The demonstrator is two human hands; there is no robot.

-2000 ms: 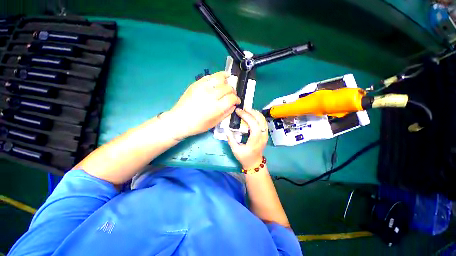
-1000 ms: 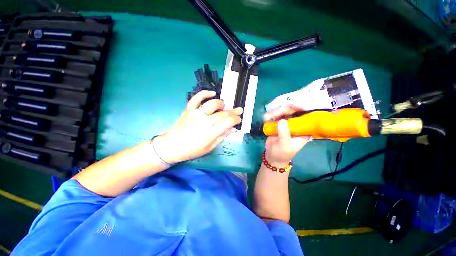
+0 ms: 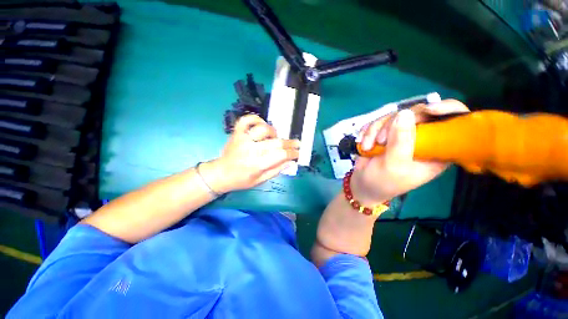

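Observation:
A black three-legged stand [image 3: 311, 73] has one leg lying along the white fixture [image 3: 282, 112]; its other two legs spread away to the back. My left hand [image 3: 258, 152] rests at the near end of this leg, fingertips on it; whether it also pinches a small part is hidden. My right hand [image 3: 389, 156] is shut around the orange electric screwdriver [image 3: 492, 142], whose dark tip is over the white screw feeder [image 3: 339, 132], right of the fixture. Small black parts [image 3: 249, 98] lie in a pile left of the fixture.
A black ribbed tray [image 3: 65, 112] with folded stands in its slots is at the left. A blue crate [image 3: 498, 255] and a black reel [image 3: 459, 265] are below the bench at the right. A dark green surface runs behind the bench.
My right hand has taken hold of the orange screwdriver and moved it right, from near the leg's end to the feeder. My left hand stays at the leg's near end.

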